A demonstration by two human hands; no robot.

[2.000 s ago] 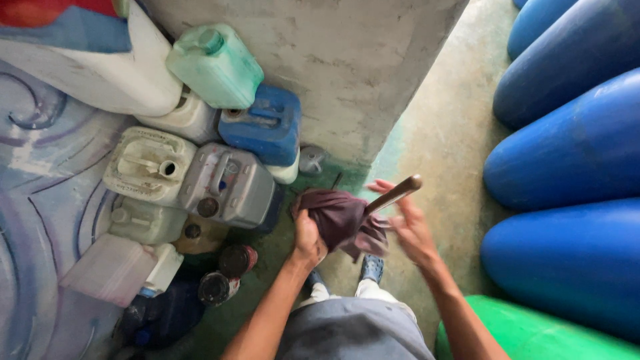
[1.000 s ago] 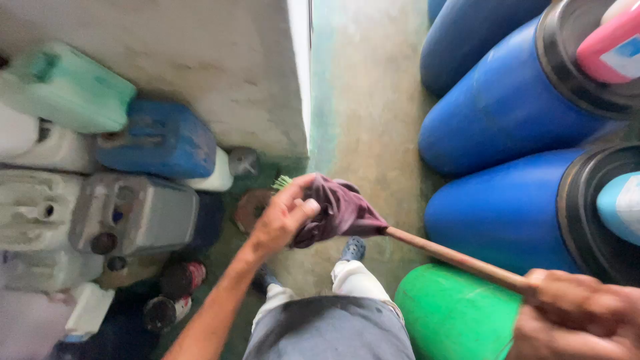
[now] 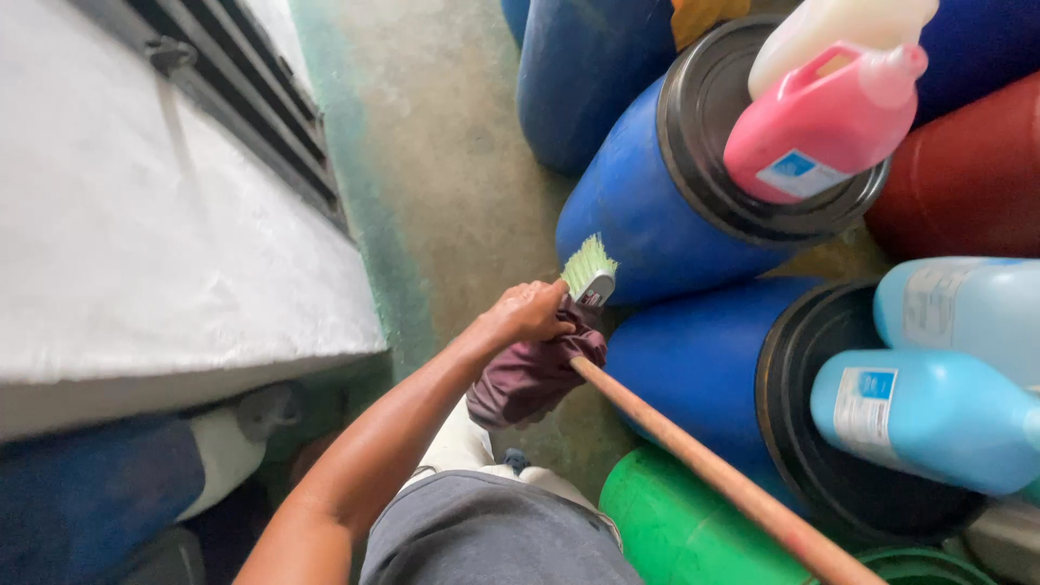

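My left hand (image 3: pixel 532 311) grips a dark maroon cloth (image 3: pixel 532 378) that is bunched around the head of a broom or brush. Pale green bristles (image 3: pixel 591 264) and part of a grey-white brush head (image 3: pixel 597 288) stick out of the cloth just beyond my fingers. From the cloth a wooden handle (image 3: pixel 699 451) runs down to the lower right edge of the view. My right hand is not visible.
Blue drums (image 3: pixel 634 195) with black lids and a green drum (image 3: pixel 691 520) stand on the right. Pink (image 3: pixel 821 122) and light blue (image 3: pixel 918 414) plastic jugs rest on the lids. At left are a white wall (image 3: pixel 162 211), a metal grille (image 3: pixel 244 97) and a blue container (image 3: pixel 97 471).
The view has swung right. The bristles and part of the brush head now show out of the cloth. My right hand, on the handle's end one second ago, has left the view.
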